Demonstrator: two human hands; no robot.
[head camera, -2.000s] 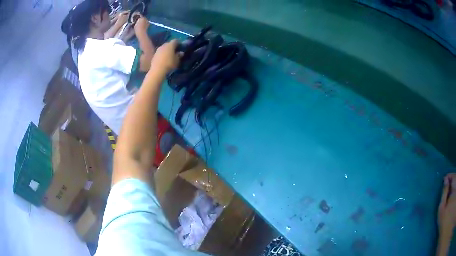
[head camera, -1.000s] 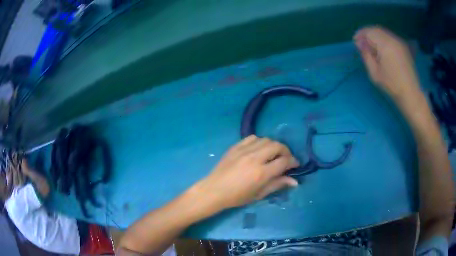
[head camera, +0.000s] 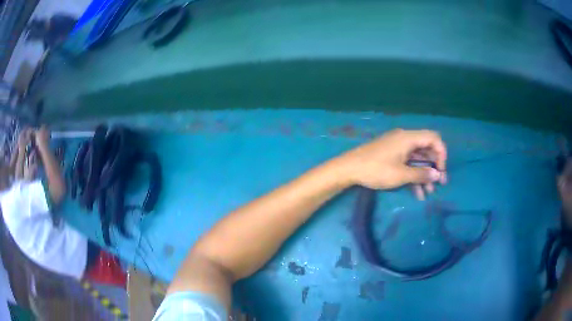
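A black headband (head camera: 370, 241) lies as an open arc on the blue-green bench. A small black yoke (head camera: 480, 238) joins its lower right end, with a thin line across the yoke's opening. My left hand (head camera: 414, 164) is closed on the headband's upper end; its fingers partly hide that end. A thin dark wire (head camera: 492, 158) runs from near my left fingers towards the right. My right hand (head camera: 566, 188) is cut off by the right edge and blurred; what its fingers hold cannot be seen.
A pile of black headbands (head camera: 113, 178) with trailing wires lies at the left. Dark curved yokes (head camera: 552, 254) are at the right edge. The green conveyor (head camera: 313, 37) carries black frames beyond the bench. A blue tray (head camera: 105, 22) is far left. Another person's white sleeve (head camera: 44, 219) is beside the bench.
My left hand has moved from the lower joint to the headband's upper end. My right hand has moved to the right edge. The view has turned, and the headband appears lower and further right.
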